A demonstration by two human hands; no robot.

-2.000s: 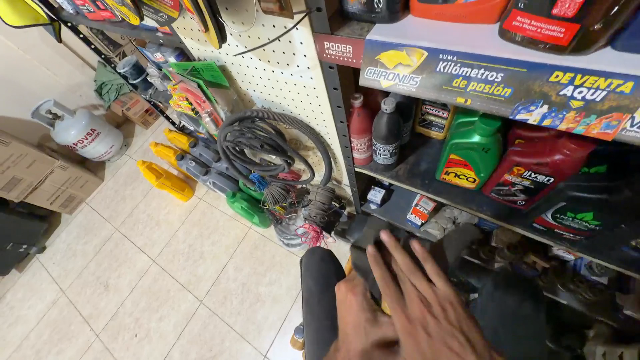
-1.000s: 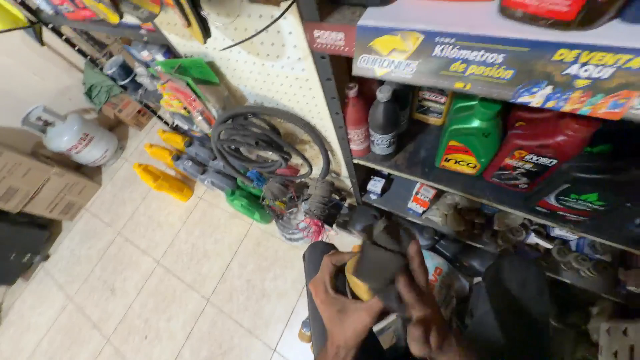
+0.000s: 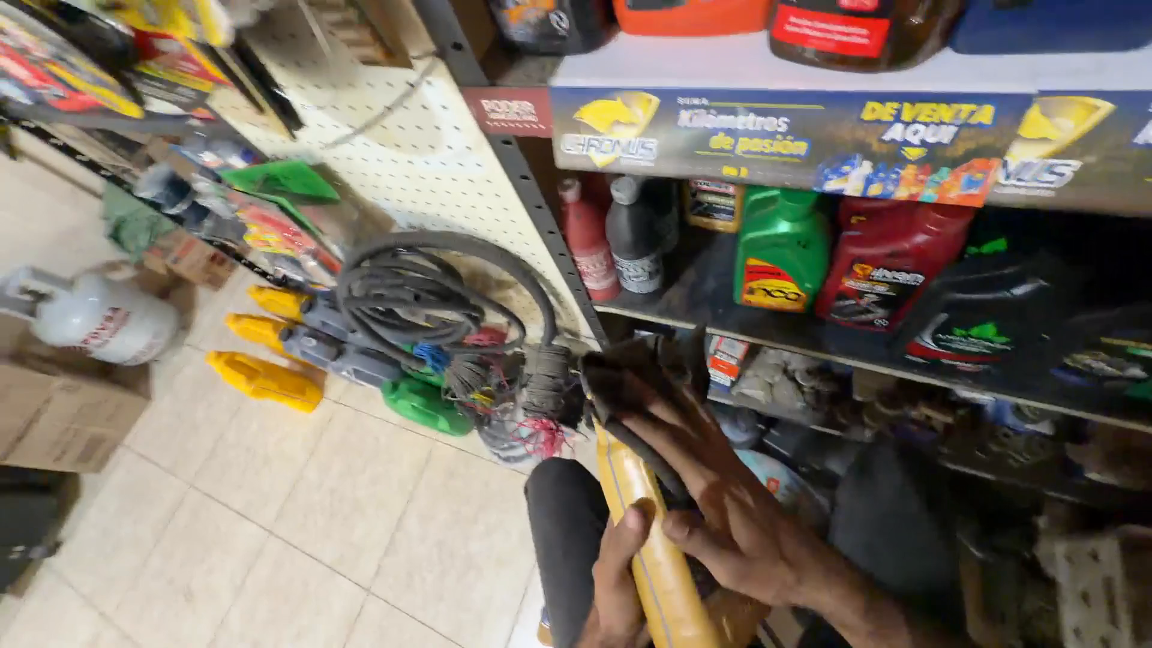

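Note:
A yellow bottle-like container point(image 3: 641, 504) with a grey line along its side stands out between my hands at the lower middle. My left hand point(image 3: 621, 567) grips its near part, the thumb lying on the yellow surface. A dark cloth point(image 3: 643, 364) lies over the container's far end. My right hand point(image 3: 711, 477) presses that cloth against the container, fingers stretched forward and thumb beside the yellow side. The container's near end runs out of the frame, and its far end is hidden under the cloth.
Oil bottles, among them a green one point(image 3: 781, 252) and a red one point(image 3: 886, 270), stand on the shelf at the right. A coiled black hose point(image 3: 405, 297) leans on the pegboard. Yellow containers point(image 3: 265, 378) lie on the tiles near a white gas cylinder point(image 3: 108, 315) and cardboard boxes point(image 3: 54, 414).
The yellow container, mostly hidden behind my hands and the dark cloth before, now shows along much of its length. My right hand has spread forward over the cloth.

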